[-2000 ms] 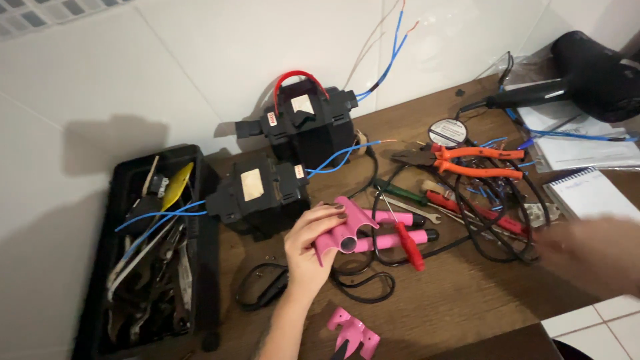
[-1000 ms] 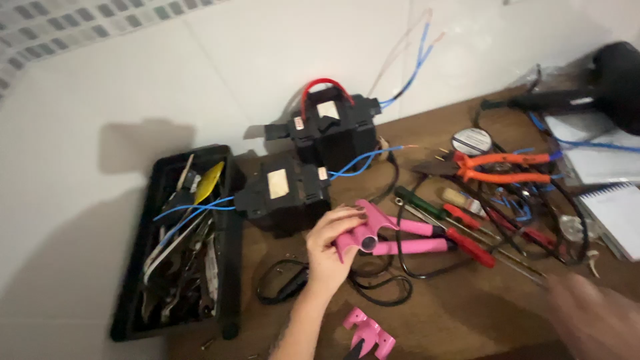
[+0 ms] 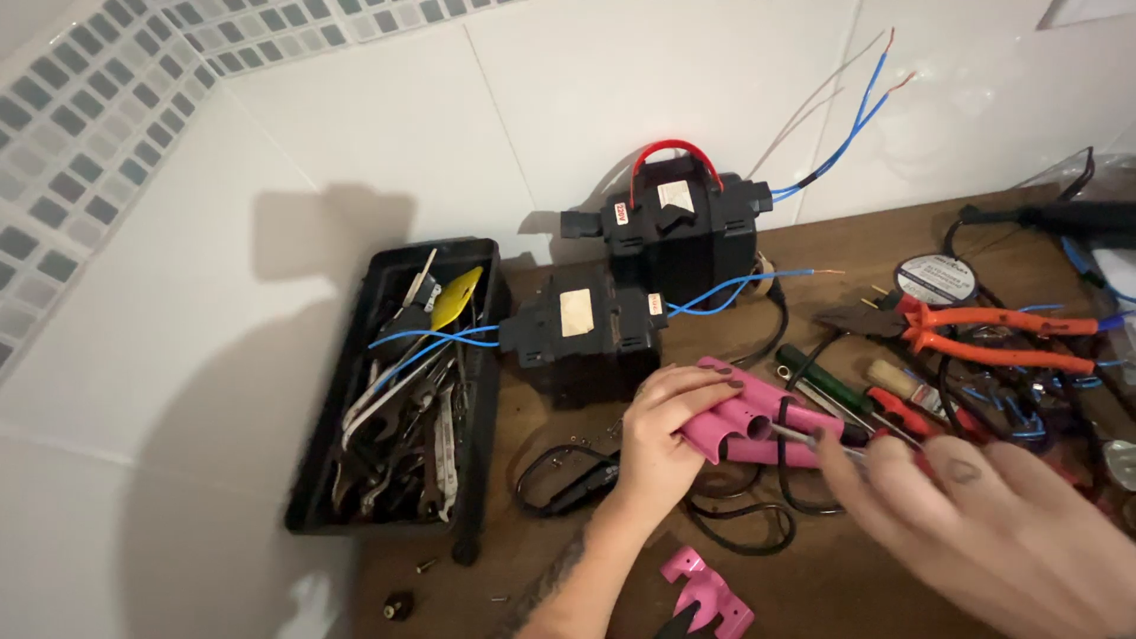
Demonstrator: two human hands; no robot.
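Observation:
My left hand [image 3: 670,426] grips a pink plastic part [image 3: 732,417] with several parallel tubular channels, fingers over its top and left side. My right hand [image 3: 967,506], partly blurred, is closed on a screwdriver whose metal shaft [image 3: 794,434] points left, its tip at the open end of the part's middle tube. Whether the tip is inside the tube cannot be told. Pink tubes [image 3: 772,453] with dark ends lie behind and under the part. Another pink bracket [image 3: 706,595] lies near the bottom edge, with a dark piece across it.
A black tray [image 3: 306,453] of wrenches stands left. Two black transformers [image 3: 577,324] with blue wires stand by the tiled wall. Orange-handled pliers [image 3: 1003,337], a green-handled screwdriver [image 3: 825,382], a brush [image 3: 896,380] and black cables [image 3: 745,532] lie right and around the hands. Small screws [image 3: 426,564] lie in front.
My right hand has come in from the right edge to the pink part, now with a screwdriver. The red-handled screwdriver beside the pink tubes has left its earlier spot. My left hand keeps its hold.

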